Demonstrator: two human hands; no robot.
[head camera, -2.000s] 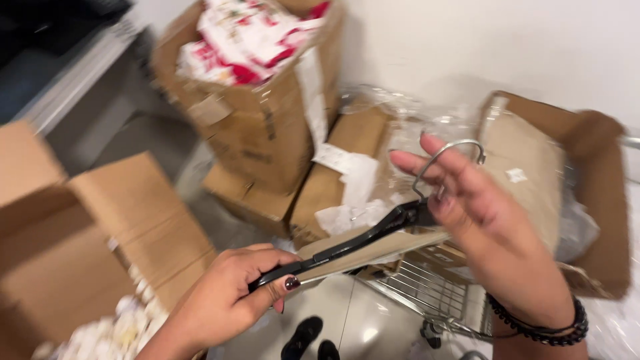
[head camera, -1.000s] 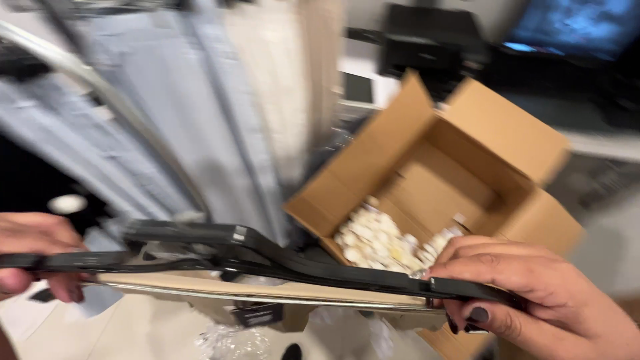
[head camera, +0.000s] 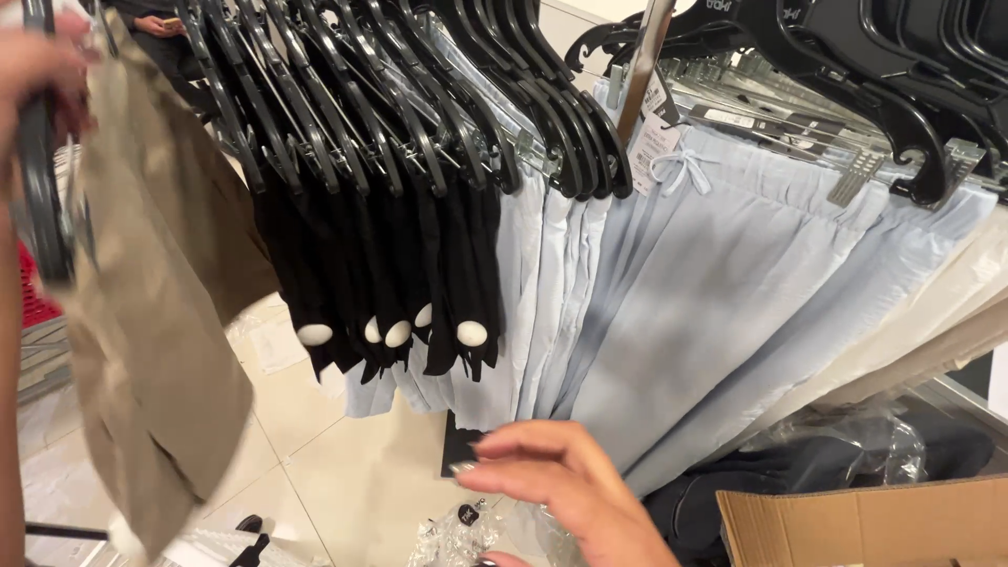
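My left hand (head camera: 47, 71), blurred at the upper left edge, grips a black plastic hanger (head camera: 46, 173) from which a beige-brown garment (head camera: 157, 315) hangs. Low in the middle, my right hand (head camera: 575, 488) is empty, its fingers apart and slightly curled. Beyond it, black garments with white oval tags (head camera: 378, 268) hang on black hangers. Light blue trousers with a drawstring waist (head camera: 709, 236) are clipped to hangers on the right, a paper tag (head camera: 655, 146) at their waist.
A metal rack bar (head camera: 646, 63) rises among the hangers. An open cardboard box (head camera: 866, 520) stands at the lower right, beside dark clothing in clear plastic (head camera: 850, 449). Plastic wrap (head camera: 457, 535) lies on the tiled floor (head camera: 354, 472). Another person's hand (head camera: 156, 27) holds a phone at the upper left.
Both hands held the hanger before; now my right hand is off it and my left hand holds it at the far left. The view has swung to the clothes rack.
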